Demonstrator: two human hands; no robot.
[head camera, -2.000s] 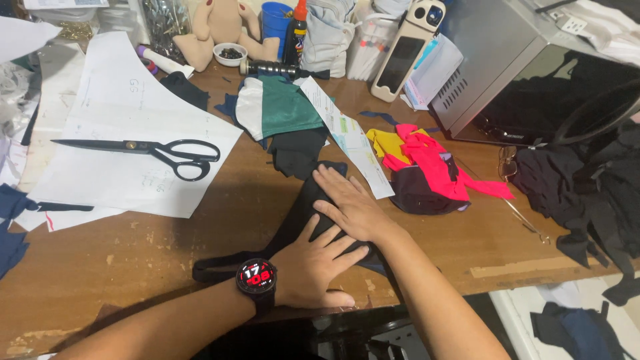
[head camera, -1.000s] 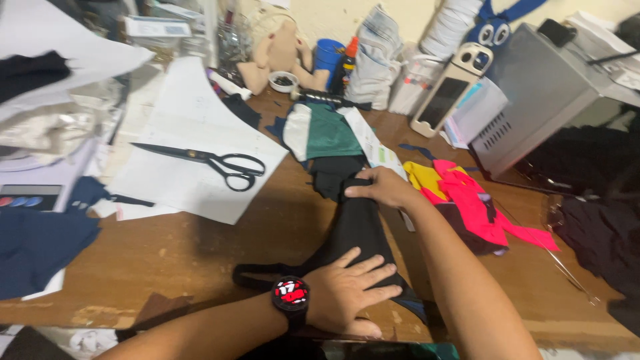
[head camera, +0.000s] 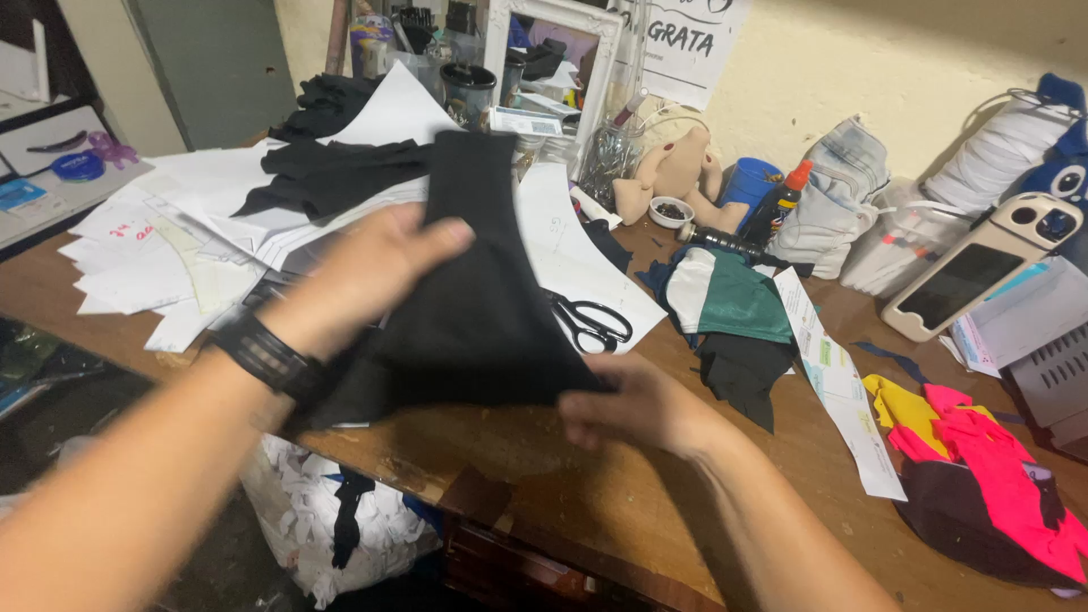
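A black fabric piece, narrow at the top and wide at the bottom, hangs between my hands above the wooden table. My left hand, blurred and with a watch on its wrist, grips its left side near the narrow part. Its lower right corner is pinched in my right hand. Behind the fabric lie black-handled scissors, blades hidden, on a white paper pattern. Another black cloth rests on papers to the left.
Paper patterns cover the table's left part. A green and white cloth, a paper strip and pink and yellow fabric lie at right. Behind stand a phone and a spray bottle. A bag of scraps sits below the edge.
The black fabric lay on the table under my hands; now it is lifted and held up between them, over to the left near the scissors. The view has swung left.
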